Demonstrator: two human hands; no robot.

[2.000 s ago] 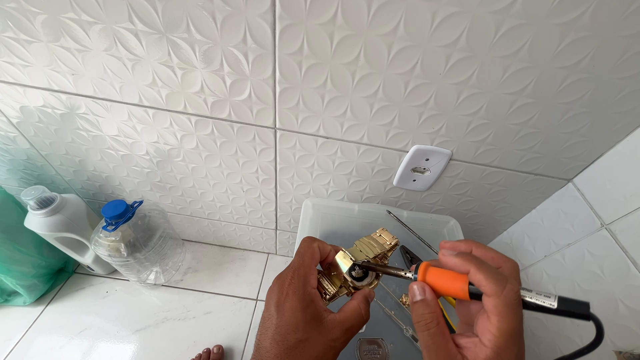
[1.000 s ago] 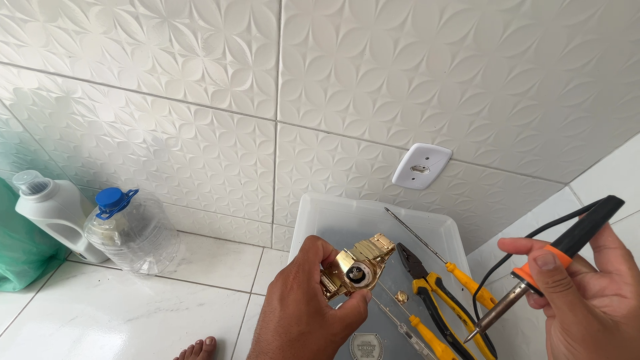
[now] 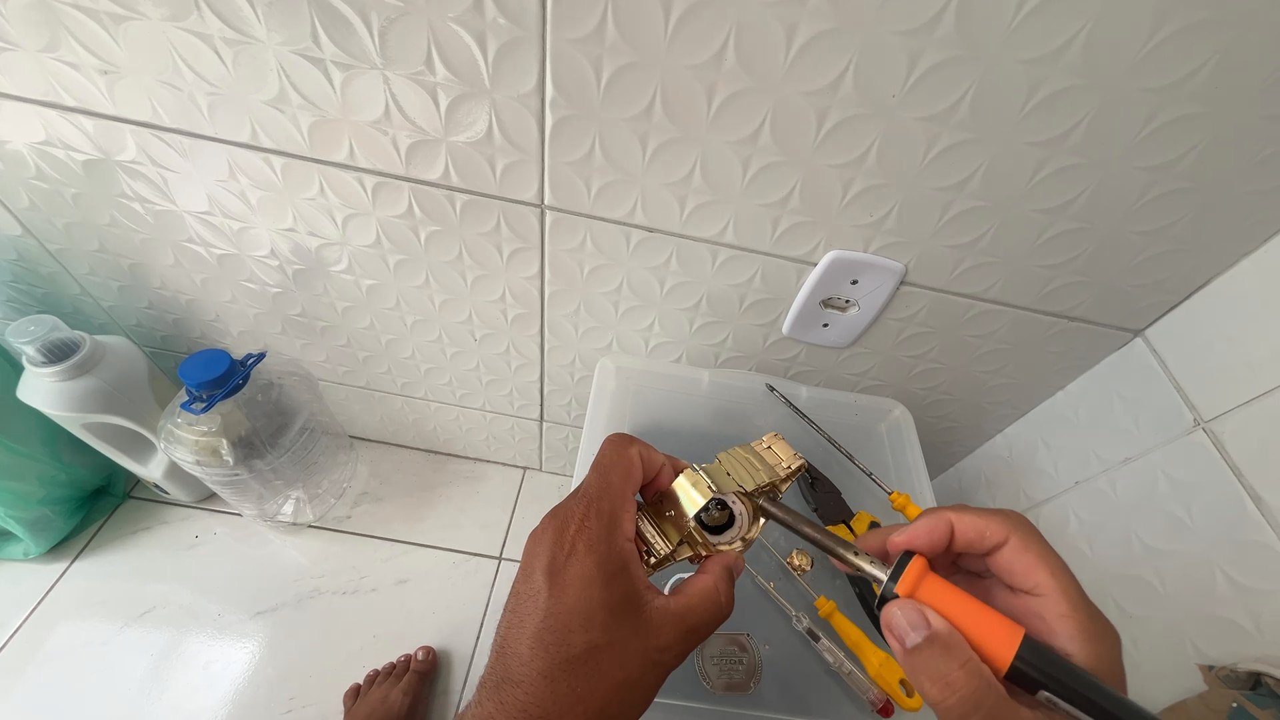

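My left hand (image 3: pixel 620 590) grips a gold-coloured metal wristwatch (image 3: pixel 728 520) by its case and band, with the open case and its dark inside facing up. In my right hand (image 3: pixel 1000 600) is a soldering iron (image 3: pixel 955 612) with an orange and black handle. Its metal barrel points left, and the tip is at the right edge of the watch case; whether it touches cannot be told. Beneath my hands, on a plastic container lid, lie pliers (image 3: pixel 845 515), a long yellow-handled screwdriver (image 3: pixel 830 435), a second yellow-handled screwdriver (image 3: pixel 870 655), a clear-handled tester screwdriver (image 3: pixel 835 660) and a small gold-coloured part (image 3: pixel 799 561).
The translucent container (image 3: pixel 905 430) stands against the tiled wall, below a white wall socket (image 3: pixel 843 298). On the floor at left are a clear bottle with a blue cap (image 3: pixel 255 440), a white jug (image 3: pixel 90 400) and a green bag (image 3: pixel 50 490). A bare foot (image 3: pixel 392 686) shows at the bottom.
My right hand has brought the soldering iron from the right, where it pointed down a second ago, back to the watch. My left hand still holds the watch.
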